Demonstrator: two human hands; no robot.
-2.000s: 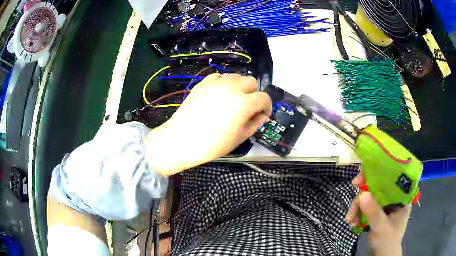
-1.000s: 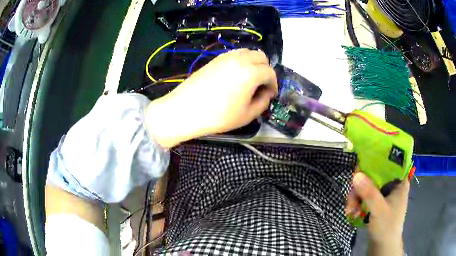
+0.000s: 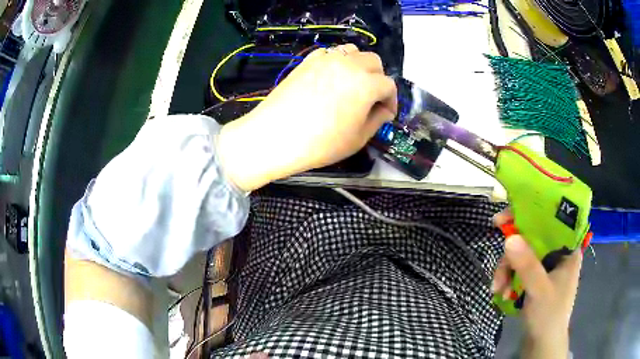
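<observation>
My right hand [image 3: 537, 280] grips the lime-green soldering gun [image 3: 544, 200] at the lower right. Its long metal nose points up-left, with the tip over the circuit board [image 3: 404, 145] in the small black housing [image 3: 422, 163]. Whether the tip touches is unclear. My left hand [image 3: 330, 105] is at the housing's left edge, fingertips pinched together beside the board; what they hold is hidden. The large black housing [image 3: 390, 42] lies behind and under my left hand, with a yellow-green wire [image 3: 215, 73], blue wires [image 3: 281, 56] and a brown wire in it.
A green wire bundle [image 3: 539, 98] lies right on the white board [image 3: 449, 52]. Blue wires [image 3: 442, 7] are at the top. A black coil [image 3: 572, 17] is upper right, a fan [image 3: 50, 17] upper left beyond the green conveyor [image 3: 116, 77]. A grey cable [image 3: 393, 220] crosses the lap.
The view has shifted, so the bench items sit higher. The gun's nose has moved from the housing's right edge to over the board. My left hand stays at the housing.
</observation>
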